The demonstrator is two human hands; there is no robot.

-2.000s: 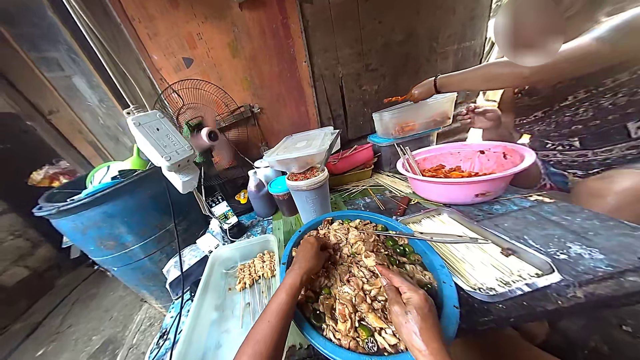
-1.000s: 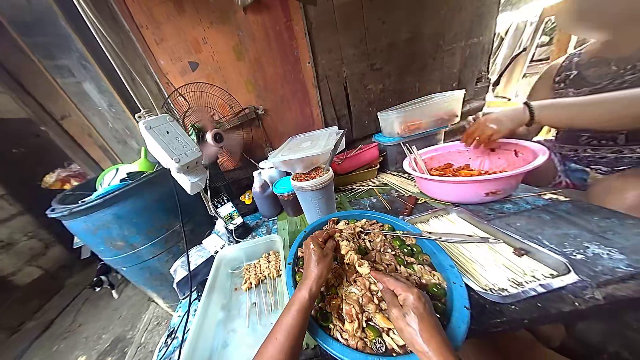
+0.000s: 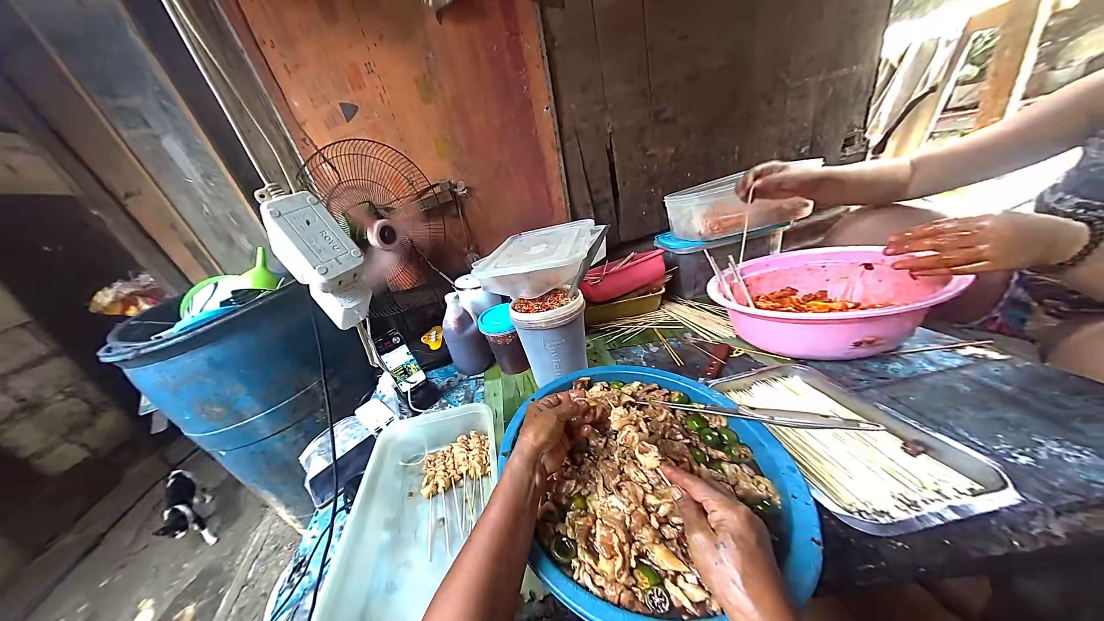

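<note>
Marinated meat pieces (image 3: 630,509) with small green citrus fruits fill a blue plastic basin (image 3: 806,526). Over its left side my left hand (image 3: 556,427) pinches some meat between curled fingers. My right hand (image 3: 720,530) is over the right part of the meat, thumb and forefinger together on what looks like a thin skewer, mostly hidden. Metal tongs (image 3: 768,417) lie across the basin's far right rim. Left of the basin, skewered meat (image 3: 457,466) lies in a translucent plastic tray (image 3: 375,535). Bare bamboo skewers (image 3: 871,457) fill a metal tray (image 3: 992,492) to the right.
A co-worker's hands (image 3: 957,246) are at a pink basin (image 3: 828,332) of red-sauced meat, one holding a stick. Behind stand a lidded tub (image 3: 552,341), sauce bottles (image 3: 466,336), a fan (image 3: 379,216) and a phone (image 3: 401,366). A blue barrel (image 3: 233,388) and a small animal (image 3: 184,509) are at left.
The co-worker's near hand has moved up from inside the pink basin to its rim, and their other hand now shows with a stick. The small animal at left has come more fully into view.
</note>
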